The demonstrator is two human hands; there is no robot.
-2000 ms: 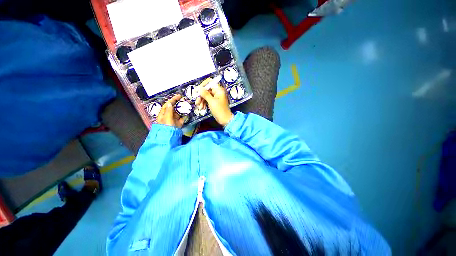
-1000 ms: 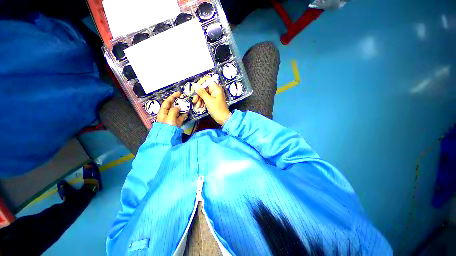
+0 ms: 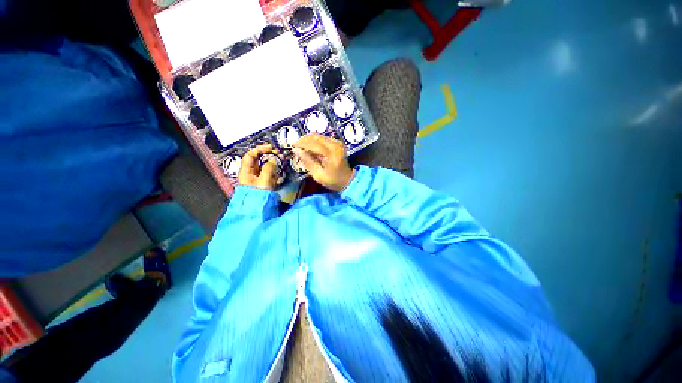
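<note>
A clear blister tray [image 3: 366,147] holds rows of round components. Dark components [image 3: 330,79] sit along its right and left sides, and white-faced components [image 3: 353,132] sit in the pockets nearest me. A blank white sheet [image 3: 255,88] lies over the middle pockets. My left hand [image 3: 259,167] is at the near edge, its fingers around a white-faced component [image 3: 271,164]. My right hand [image 3: 323,160] is just right of it, fingertips pinched together over the near row. Whether a small piece or tool is between them is too small to tell.
A second white sheet [image 3: 209,30] lies at the far end over a red crate [image 3: 147,34]. Another person in blue [image 3: 75,149] is close on the left. A red metal leg [image 3: 441,34] stands at the upper right. Blue floor with yellow lines surrounds.
The white item seen at my right fingertips earlier no longer shows there. My right hand has turned and moved down and left, closer to my left hand, uncovering white-faced components behind it.
</note>
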